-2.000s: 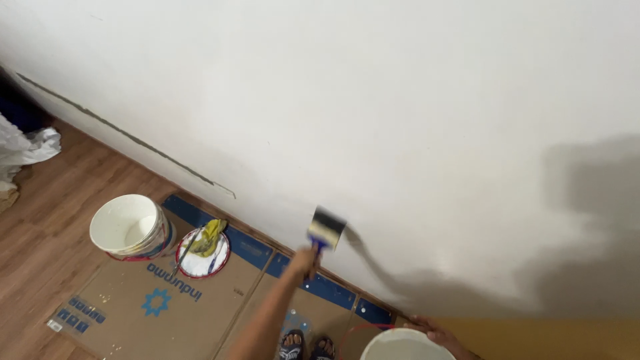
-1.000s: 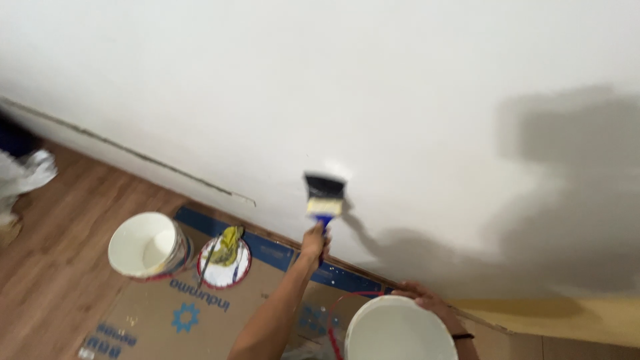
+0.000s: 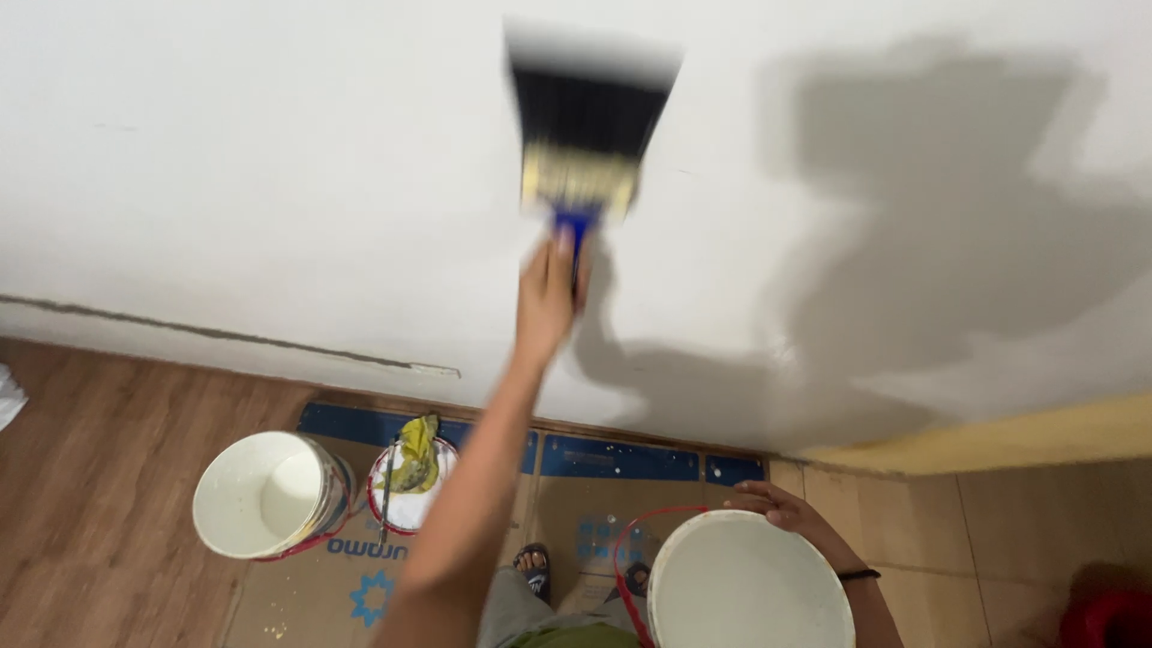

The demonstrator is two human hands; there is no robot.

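Note:
My left hand (image 3: 553, 283) is closed around the blue handle of a wide paintbrush (image 3: 585, 121) with dark bristles, held bristles up in front of the white wall (image 3: 315, 180). The bristle tips are blurred, so contact with the wall cannot be told. Low at the right, my right hand (image 3: 778, 508) grips the far side of a white plastic bucket (image 3: 751, 585), fingers at its rim. A red handle (image 3: 630, 549) hangs at the bucket's left side. Pale liquid appears to fill its inside, but the level is unclear.
Flattened cardboard (image 3: 576, 504) covers the floor along the wall. On it stand a second white bucket (image 3: 261, 495) and a round lid (image 3: 409, 513) carrying a yellow cloth (image 3: 417, 454) and a thin tool (image 3: 387, 490). My sandalled feet are below. A red object (image 3: 1111, 621) is at lower right.
The brush in my left hand has moved up the wall. My right hand and the bucket have come further into view since two seconds ago. The view has shifted.

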